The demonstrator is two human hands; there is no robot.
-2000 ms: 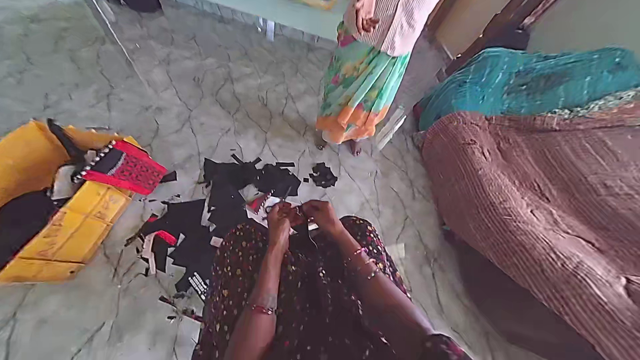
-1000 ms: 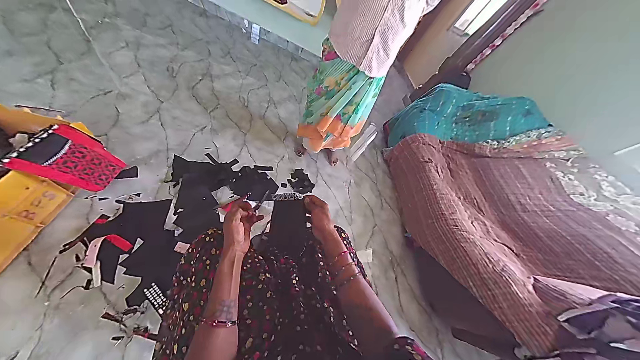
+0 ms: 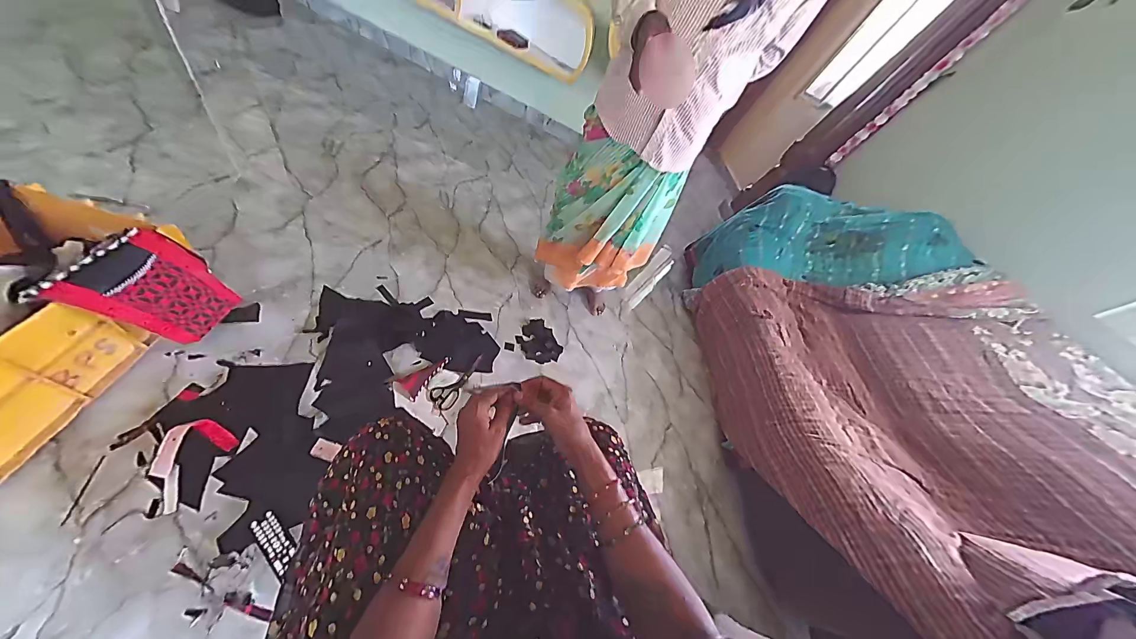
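Note:
My left hand (image 3: 485,429) and my right hand (image 3: 552,410) meet above my lap, fingertips pinched around a small dark piece of fabric (image 3: 515,390). A pale thread (image 3: 503,457) hangs below it. Fingers hide most of the piece. Just left of my hands, scissors (image 3: 445,396) lie on the scraps beside a red patterned scrap (image 3: 417,379). Black fabric pieces (image 3: 355,355) spread over the floor to the left. A small heap of black scraps (image 3: 540,342) lies beyond my hands.
A yellow crate (image 3: 67,373) with a red and black patterned fabric piece (image 3: 177,293) over its edge stands left. A person (image 3: 612,195) stands ahead on the marble floor (image 3: 390,195). On the right, brown cloth (image 3: 843,399) and teal cloth (image 3: 825,240) cover something large.
My hands were apart one second ago, with a dark strip between them; now they are close together. The view has shifted somewhat.

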